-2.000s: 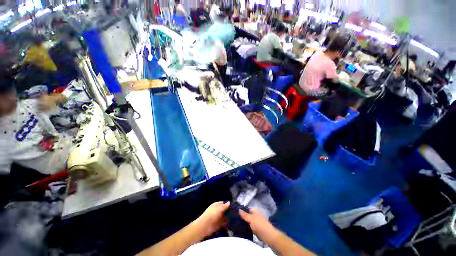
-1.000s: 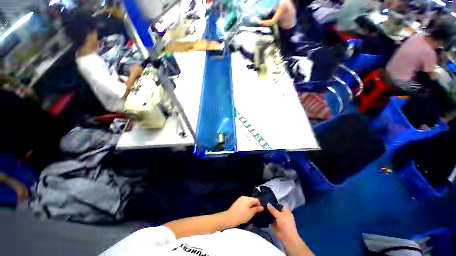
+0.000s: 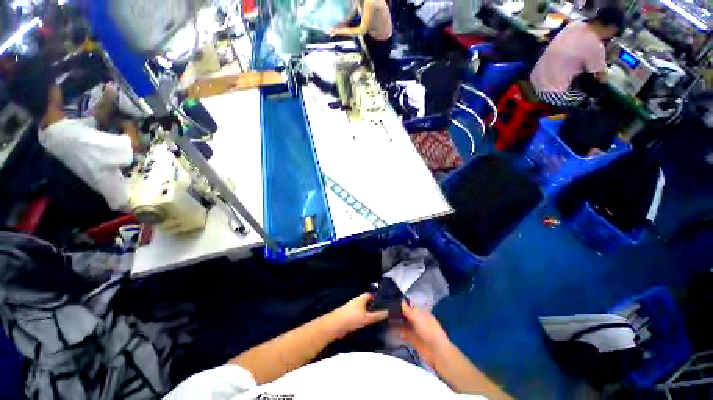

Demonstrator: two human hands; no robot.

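Observation:
A dark piece of garment [image 3: 386, 300] is held between my two hands in front of my body, at the lower middle of the head view. My left hand [image 3: 357, 311] grips its left side. My right hand [image 3: 419, 328] grips its right side. Light grey and white cloth [image 3: 420, 280] shows just beyond the dark piece, below the table edge; whether it is joined to the dark piece cannot be told.
White sewing table [image 3: 391, 168] with blue trough [image 3: 291, 164] and a small spool [image 3: 309, 227] ahead. Sewing machine [image 3: 168, 195] and seated person [image 3: 90, 152] at left. Grey garment pile [image 3: 70, 320] at lower left. Blue crates [image 3: 578, 152] and a red stool [image 3: 512, 117] at right.
The view has swung left, then partly back right. Both hands stay together on the dark piece, with small changes in finger position.

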